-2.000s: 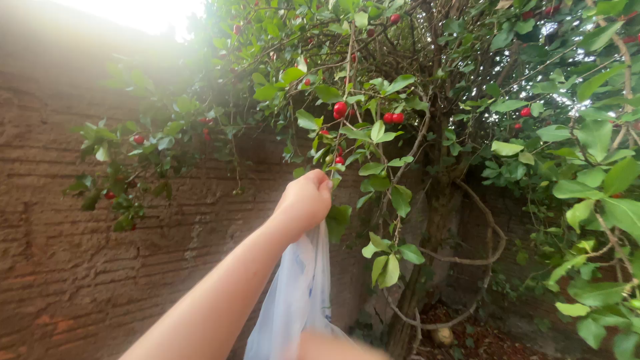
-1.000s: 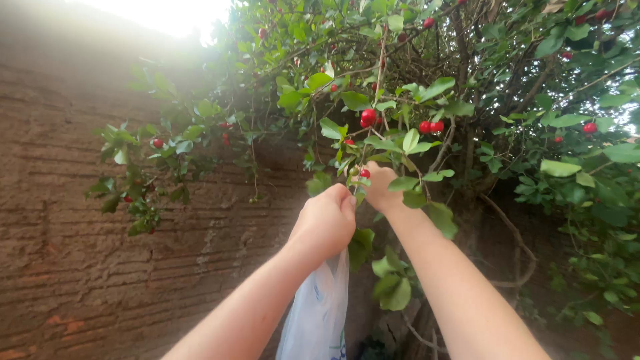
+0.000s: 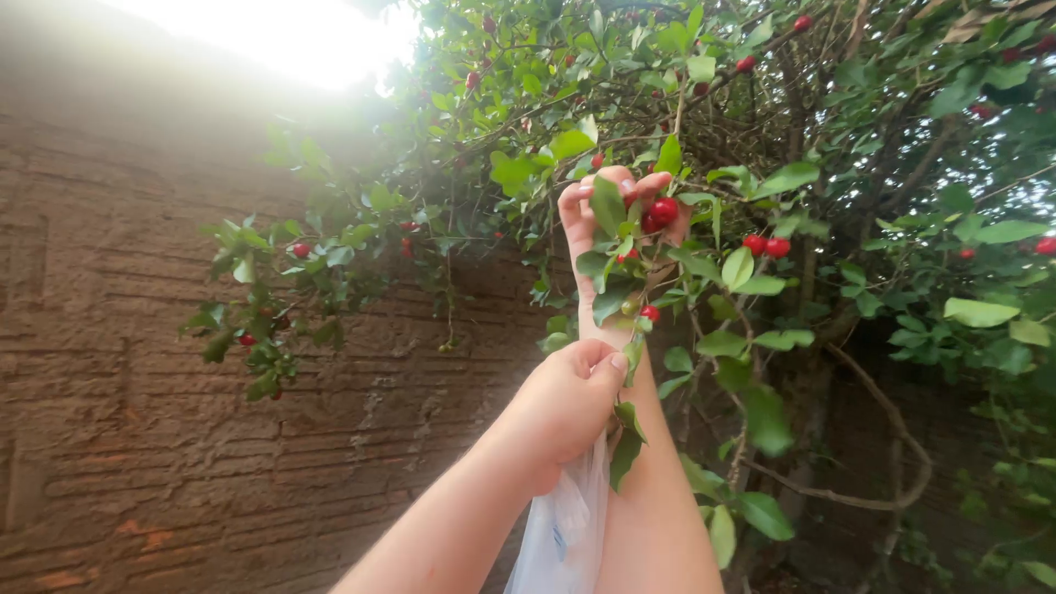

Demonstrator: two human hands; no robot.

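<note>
My left hand is closed on a translucent white plastic bag that hangs below it, and its thumb and finger also pinch a leafy twig. Behind the twigs, my right hand reaches up with curled fingers around a cluster of red berries; leaves hide part of the palm. Between the two hands hangs a small red berry beside a greenish one. To the right of my right hand is a pair of red berries.
A rough brick wall runs along the left. The bush spreads over the top and right, with more red fruit among its leaves. A curved bare branch loops at lower right, and a low leafy branch hangs before the wall.
My right hand was low and blurred at first, then beside my left hand at the twigs; now it is higher, at the berry cluster. My left hand has kept the bag.
</note>
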